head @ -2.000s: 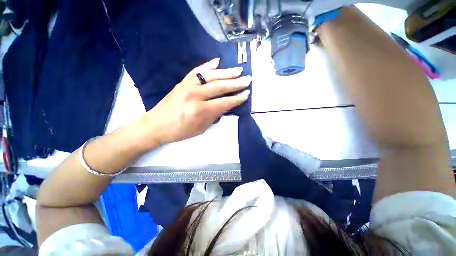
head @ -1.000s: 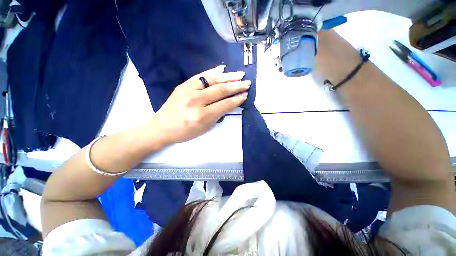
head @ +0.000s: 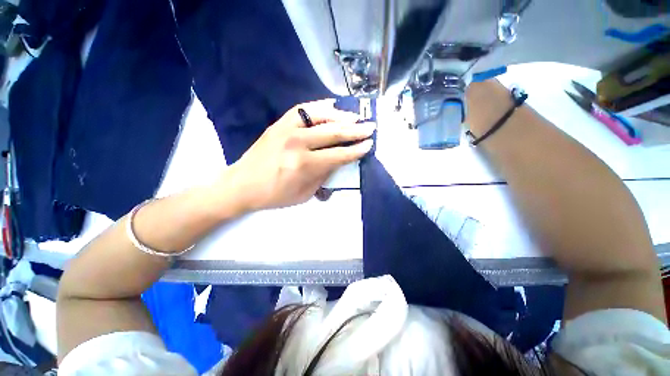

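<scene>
A dark navy fabric panel [head: 242, 81] lies on the white table, left of and under the machine head. My left hand [head: 297, 154] lies on its edge just in front of the presser foot [head: 366, 110], fingers extended and close together, pressing the cloth. A narrower navy piece [head: 397, 235] runs from under my fingertips over the table edge towards my lap. My right forearm reaches up behind the grey cylinder attachment [head: 439, 121]; my right hand is hidden behind the machine head.
The sewing machine head [head: 411, 37] fills the top centre. Pink and blue snips [head: 613, 125] lie at the right. More navy panels [head: 121, 110] lie at the left. A measuring tape [head: 257, 275] runs along the front edge, with a blue bin [head: 184, 327] below. Red-handled scissors [head: 9, 231] are at far left.
The view has shifted, so the machine head and table edge appear lower. My left hand stays by the presser foot. The narrow navy piece reaches further out from my fingers than two seconds ago.
</scene>
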